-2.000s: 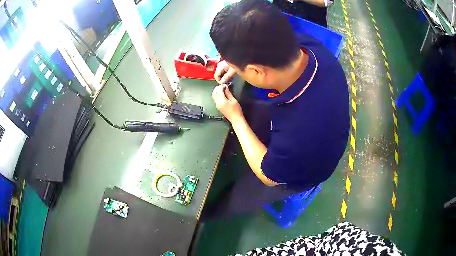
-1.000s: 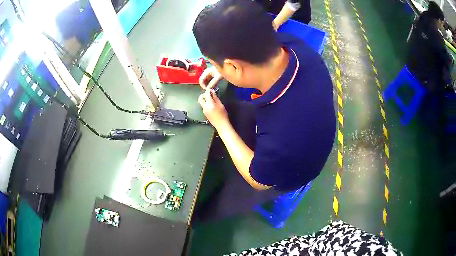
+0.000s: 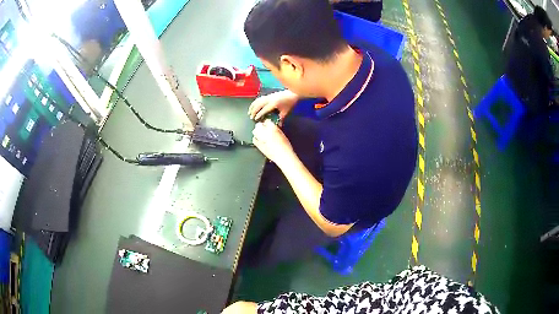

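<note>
Neither of my hands shows. A piece of bare skin, seemingly my forearm, and my patterned black-and-white sleeve are at the bottom edge. Nearest in front of me, a white tape roll [image 3: 186, 238] with a yellow inner edge lies flat on the bench. A green circuit board [image 3: 219, 235] lies right beside it. Another circuit board [image 3: 133, 260] lies on a black sheet [image 3: 165, 285] at the lower left. A green bit of something shows at the bottom edge, cut off.
A seated person [image 3: 368, 141] in dark blue holds a small board at the bench edge. A red tape dispenser [image 3: 229, 82], a black corded box [image 3: 212, 137] and a slim black corded tool [image 3: 171, 159] lie on the bench. Black sheets [image 3: 49, 178] are stacked at left.
My view has shifted a little. Bare skin now shows beside my sleeve at the bottom. The seated person's hands have moved, and a small board now shows in them. The tape roll stays beside the board.
</note>
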